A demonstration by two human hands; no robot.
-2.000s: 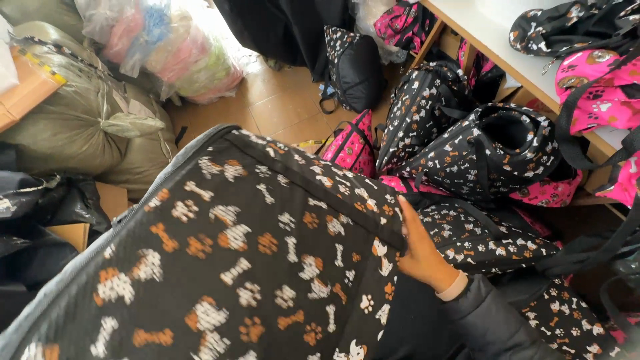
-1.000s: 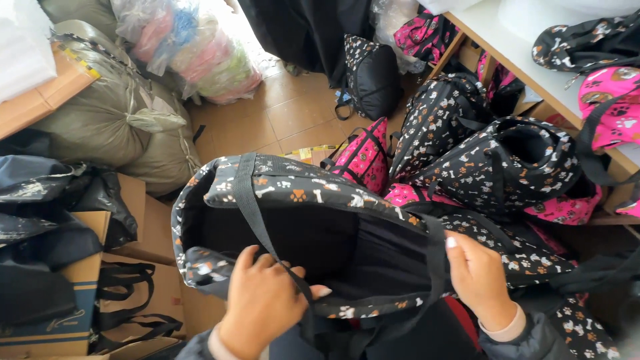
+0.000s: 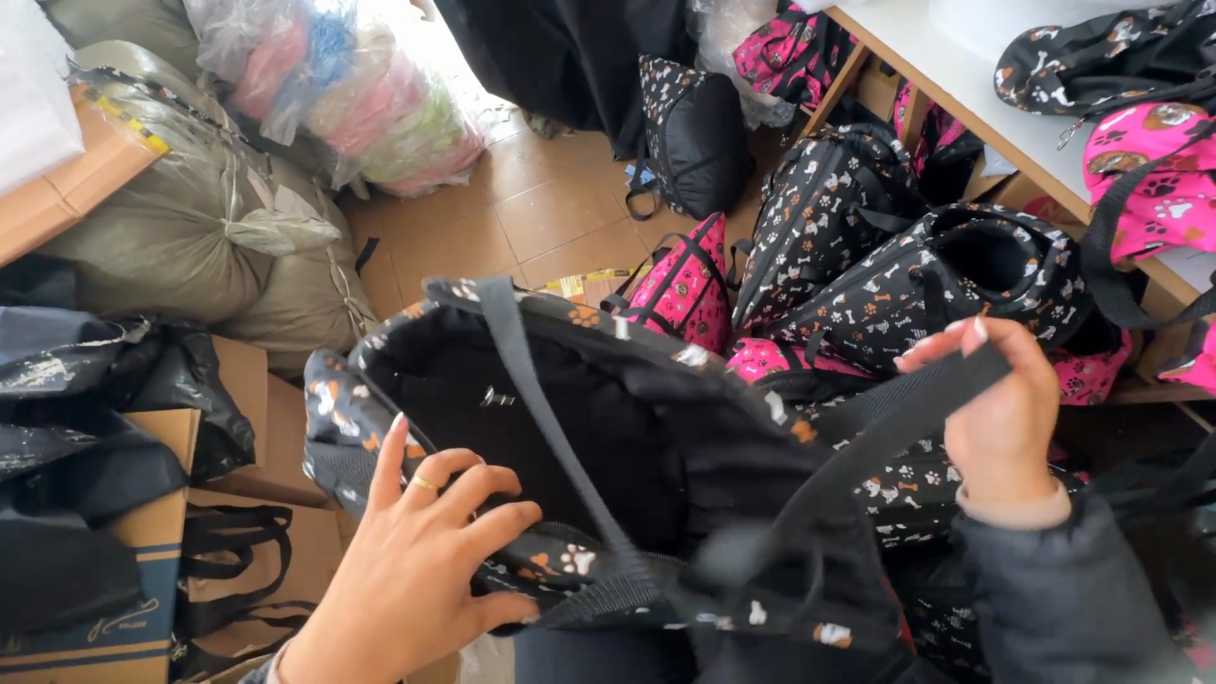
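A black fabric bag (image 3: 608,427) printed with paws, bones and dogs lies across the middle with its mouth open, showing the black lining. My left hand (image 3: 446,551), a ring on one finger, rests with spread fingers on the bag's near-left rim. A black webbing strap (image 3: 551,418) crosses the mouth. At the right, my right hand (image 3: 1007,408) has another black webbing strap (image 3: 893,427) raised, looped over its thumb side and fingers. Whether that hand is closed round the strap is hard to see. The bag's underside is hidden.
Several printed bags (image 3: 826,218) and a pink bag (image 3: 693,285) stand beyond on the tiled floor (image 3: 541,190). A white table (image 3: 959,76) with more bags is at upper right. Big stuffed sacks (image 3: 190,218) and cardboard boxes (image 3: 152,532) line the left.
Two seconds ago the bag's printed side faced me; now its open mouth does. My left hand has come into view. My right hand has moved from the rim and lifted a strap.
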